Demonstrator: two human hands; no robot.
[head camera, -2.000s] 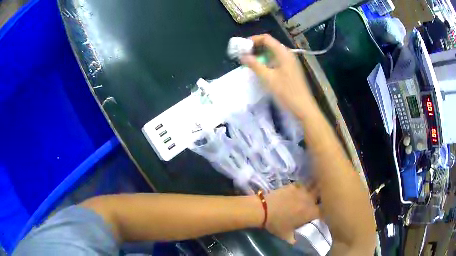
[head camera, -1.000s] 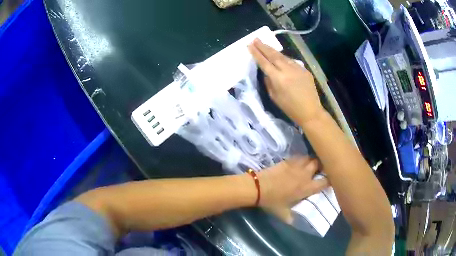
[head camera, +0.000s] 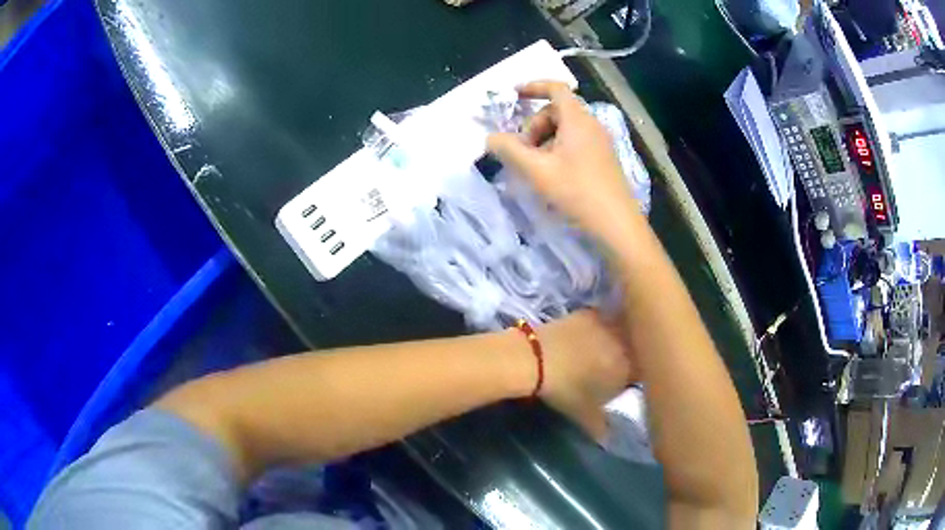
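Observation:
A long white power strip (head camera: 330, 230) lies at a slant on the dark-green bench, with several USB-like ports at its near-left end. Cords bundled in clear plastic (head camera: 487, 264) lie across and beside it. My right hand (head camera: 575, 155) is over the strip's far end, thumb and forefinger around a small plug-like piece in clear plastic (head camera: 502, 108). My left hand (head camera: 582, 364), with a red bracelet at the wrist, is at the lower end of the bundle beside white socket blocks (head camera: 629, 422); its fingers are partly hidden behind my right forearm.
A grey cord (head camera: 611, 52) runs from the strip's far end. A tester with red digits (head camera: 865, 171) stands beyond the bench edge. A large blue bin (head camera: 93, 238) is at the left. Another white socket block (head camera: 790, 507) shows at the bottom right.
My right hand first held a white plug above the strip, then lay on the strip, and now pinches at the plastic. My left hand has shifted slightly up. The bundle has spread towards the strip's far end.

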